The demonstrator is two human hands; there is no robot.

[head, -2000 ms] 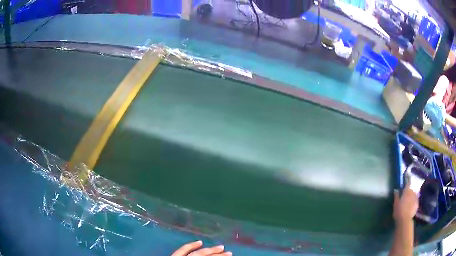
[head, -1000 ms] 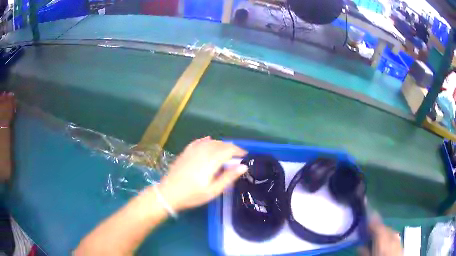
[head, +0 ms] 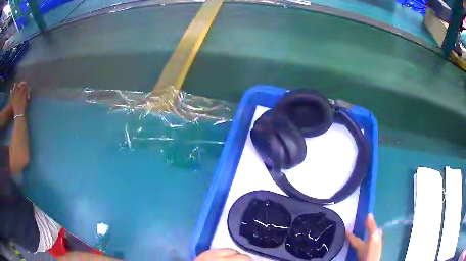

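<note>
A blue tray (head: 220, 178) with a white liner (head: 324, 168) lies in front of me. Black over-ear headphones (head: 364, 153) lie in its far part. A black oval part (head: 236, 220) with two glossy recesses lies in its near part. My left hand (head: 225, 255) is at the tray's near left, mostly cut off by the bottom edge; its grip is hidden. My right hand (head: 369, 243) is at the tray's right rim, close beside the oval part's right end, thumb on the inner side and a finger on the outer side. The lower hand is cut off.
Two white strip stacks (head: 426, 214) (head: 450, 214) lie at right. The green conveyor (head: 286, 56), crossed by yellow-brown tape (head: 189, 51), runs beyond the bench. Wrinkled clear tape (head: 168, 107) lines its near edge. Another person's arm (head: 19, 137) is at far left.
The tray is now turned, with headphones at the far end and the oval part near me. My left hand has moved from the oval part down to the bottom edge. The view has tilted down.
</note>
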